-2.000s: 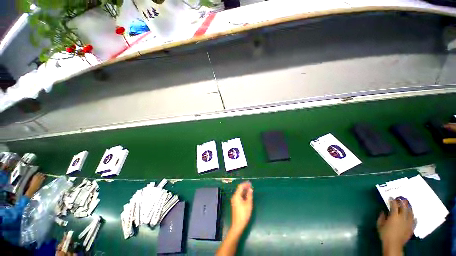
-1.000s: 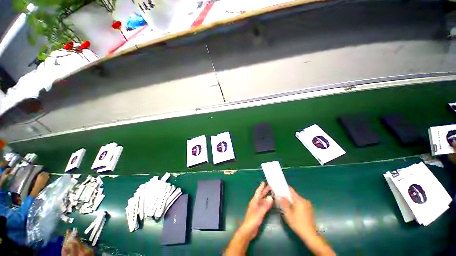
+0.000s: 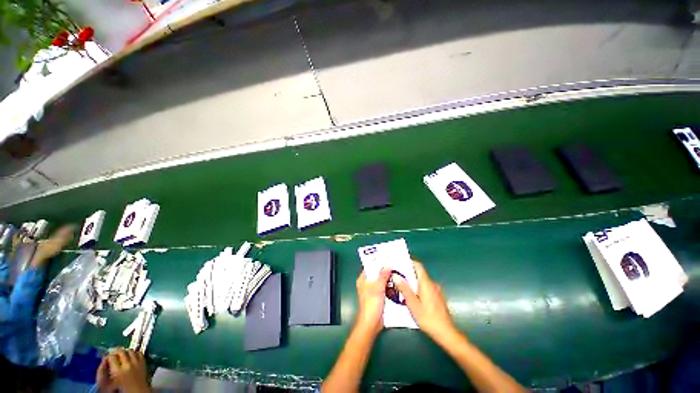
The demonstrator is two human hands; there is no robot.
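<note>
A white outer sleeve (image 3: 391,255) with a dark round picture lies low over the worktop in front of me. My left hand (image 3: 372,298) grips its left side and my right hand (image 3: 425,301) its right side, thumbs over the picture. Whether it touches the worktop I cannot tell. Two dark grey gift boxes, one upright in view (image 3: 313,288) and one tilted (image 3: 265,312), lie left of my hands. A loose heap of narrow white strips (image 3: 224,282) lies beside them. A sleeve stack (image 3: 641,269) lies at the right.
The far green strip (image 3: 230,184) bears white sleeved boxes (image 3: 274,208), a white printed item (image 3: 459,193) and several dark boxes (image 3: 522,170). At far left are a clear plastic bag (image 3: 65,307), more white strips (image 3: 121,281) and a neighbour's hands (image 3: 127,371) and blue sleeve.
My right hand has left the sleeve stack and joined my left. The sleeve, seen narrow and edge-on a second ago, now shows its broad printed face. The view has shifted, moving the goods within the picture.
</note>
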